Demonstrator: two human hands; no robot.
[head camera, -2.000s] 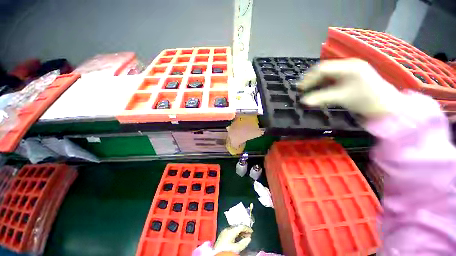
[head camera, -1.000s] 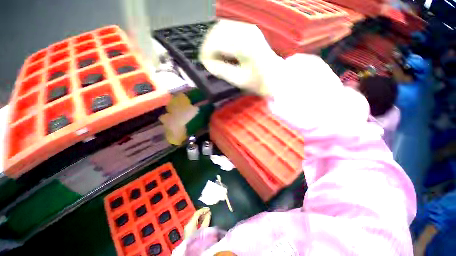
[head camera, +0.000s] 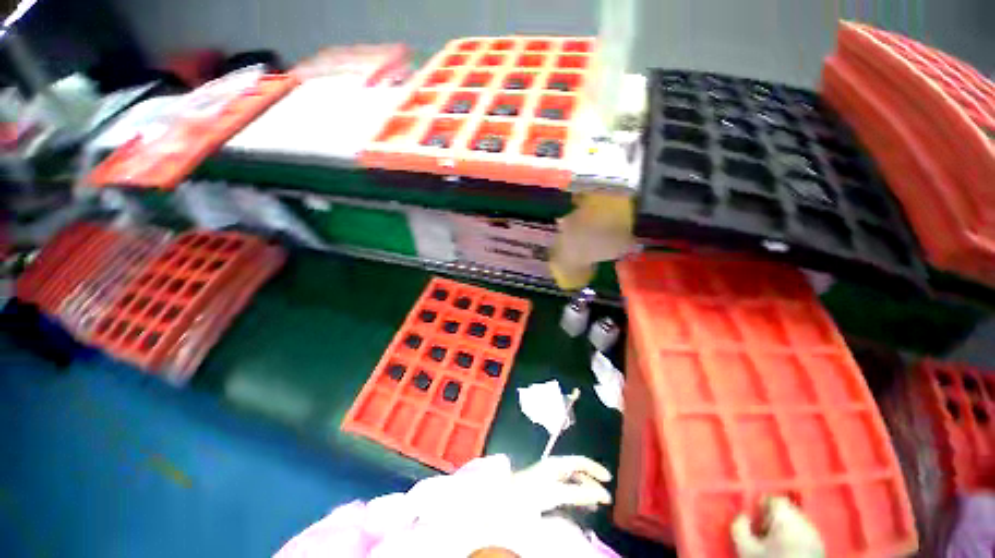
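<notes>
An orange grid tray (head camera: 420, 420) lies on the green bench, its upper rows holding black units (head camera: 451, 390) and its front pockets empty. My left hand (head camera: 576, 482), in a pale glove, is right of this tray near the bottom; its fingers are bent, and I cannot tell whether something small is between them. My right hand (head camera: 777, 532), gloved and cut off by the bottom edge, is over the front of the tall orange tray stack (head camera: 764, 381). Its fingertips are close together and blurred; any held thing is hidden.
A shelf holds an orange tray (head camera: 469, 169) with black units, a black tray (head camera: 715, 223) and stacked orange trays (head camera: 911, 142). White bottles (head camera: 575, 316), a wipe (head camera: 542, 403) and a thin stick (head camera: 559, 427) lie between tray and stack. Wrapped trays (head camera: 175, 300) stand left. A pink-purple sleeve shows at lower right.
The view swung right, then back left. My right hand has come down from the black tray to the orange stack. My left hand stays low beside the bench tray.
</notes>
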